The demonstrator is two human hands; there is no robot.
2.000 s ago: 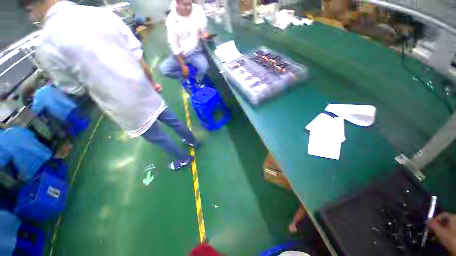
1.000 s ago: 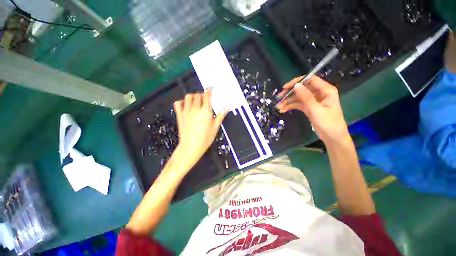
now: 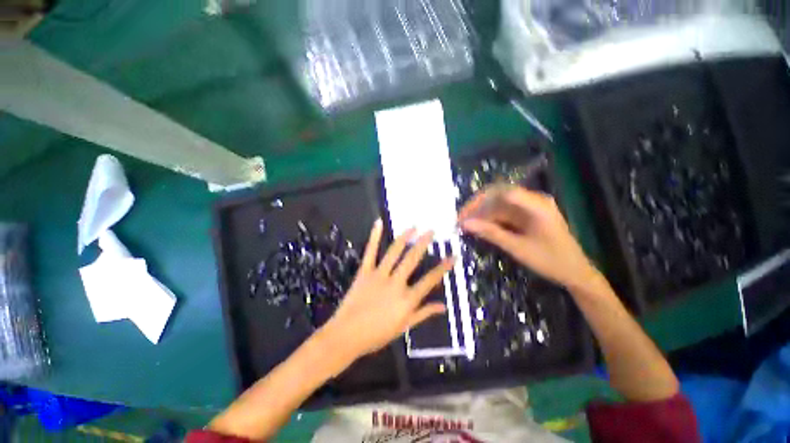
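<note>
A long adhesive sheet (image 3: 417, 169), white at its upper end and black with white lines lower down, lies over the black divided tray (image 3: 227, 303). My left hand (image 3: 381, 303) rests palm down, fingers spread, with fingertips on the sheet near the white-black border. My right hand (image 3: 528, 232) is pinched at the sheet's right edge. The tweezers in it show only as a faint blurred streak above the fingers; their tips cannot be made out. Small dark and shiny parts (image 3: 303, 268) lie loose in the left compartment, and more parts (image 3: 511, 303) in the right.
A second black tray with loose parts (image 3: 680, 195) is at the right. Clear blister trays (image 3: 385, 48) and a white-edged clear bag (image 3: 650, 52) lie behind. White paper scraps (image 3: 126, 290) are at left, below a metal post (image 3: 130, 117). Blue clothing (image 3: 749, 389) shows lower right.
The view has swung from the aisle and co-workers to the tray. Over the last second, my left hand's fingers spread on the sheet and my right hand moved to the sheet's right edge.
</note>
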